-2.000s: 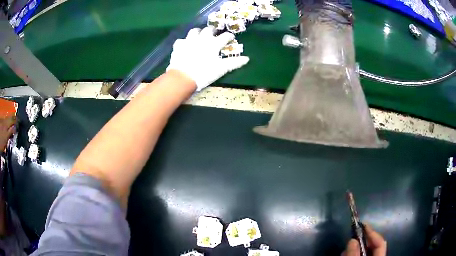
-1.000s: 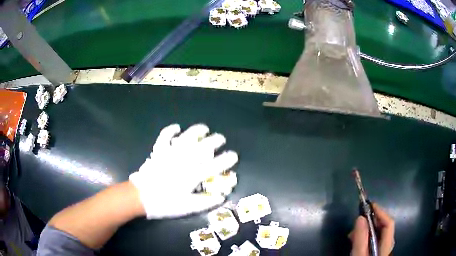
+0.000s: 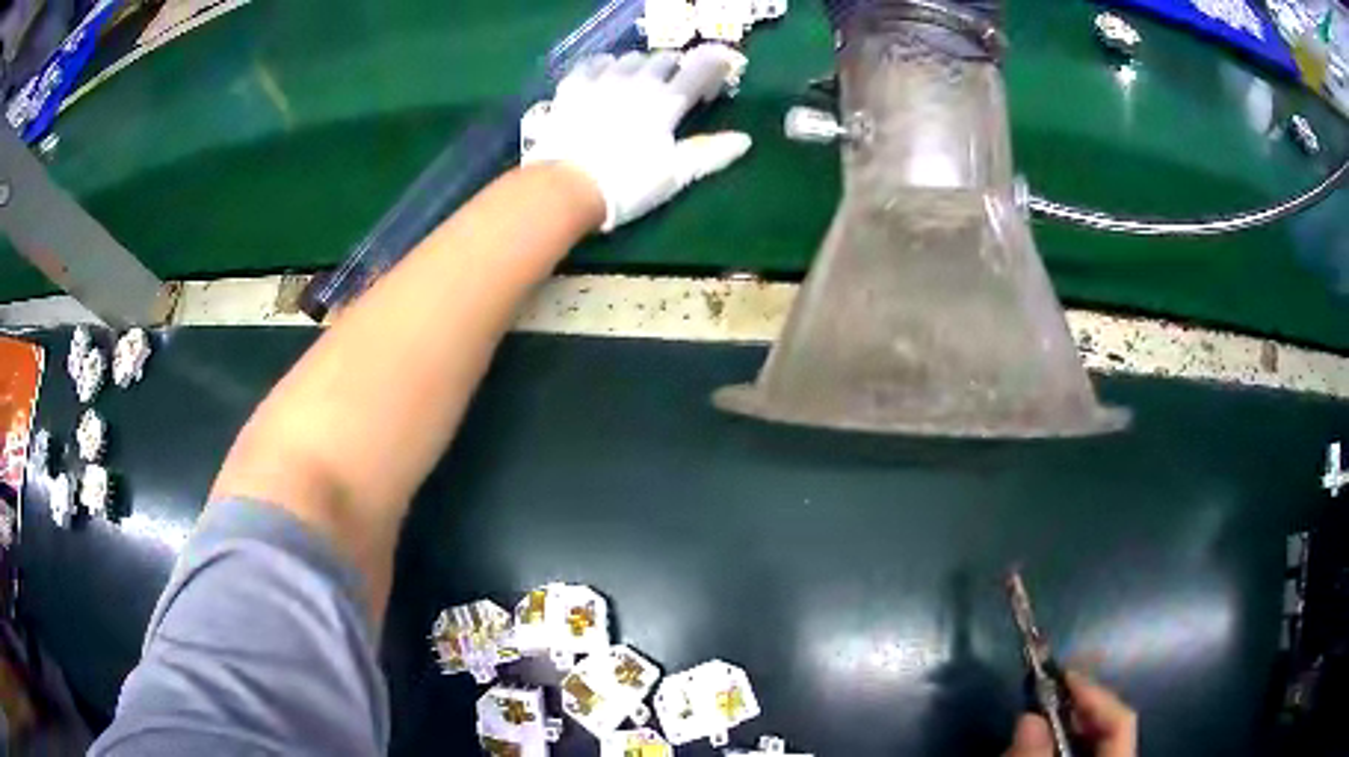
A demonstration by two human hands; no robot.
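Note:
My left hand (image 3: pixel 629 136), in a white glove, reaches over the green belt at the top, fingers spread beside a group of white modules (image 3: pixel 695 21). Whether a module is under its fingers is hidden. My bare right hand (image 3: pixel 1087 717) is at the lower right, cut off by the bottom edge, and holds a soldering iron (image 3: pixel 1039 651) with its brownish tip pointing up and away. A cluster of white modules with brass contacts (image 3: pixel 610 689) lies on the dark bench at the bottom, left of the iron.
A greyish fume hood (image 3: pixel 932 296) hangs over the far edge of the bench. A dark shiny strip (image 3: pixel 444 185) slants over the pale edge strip (image 3: pixel 666 308). Several small white modules (image 3: pixel 89 436) and an orange sheet (image 3: pixel 18 388) are at far left, near a metal bracket (image 3: pixel 89 244).
My left hand has moved from the near bench back up to the modules on the belt. More modules lie in the near cluster than two seconds ago. My right hand still holds the iron.

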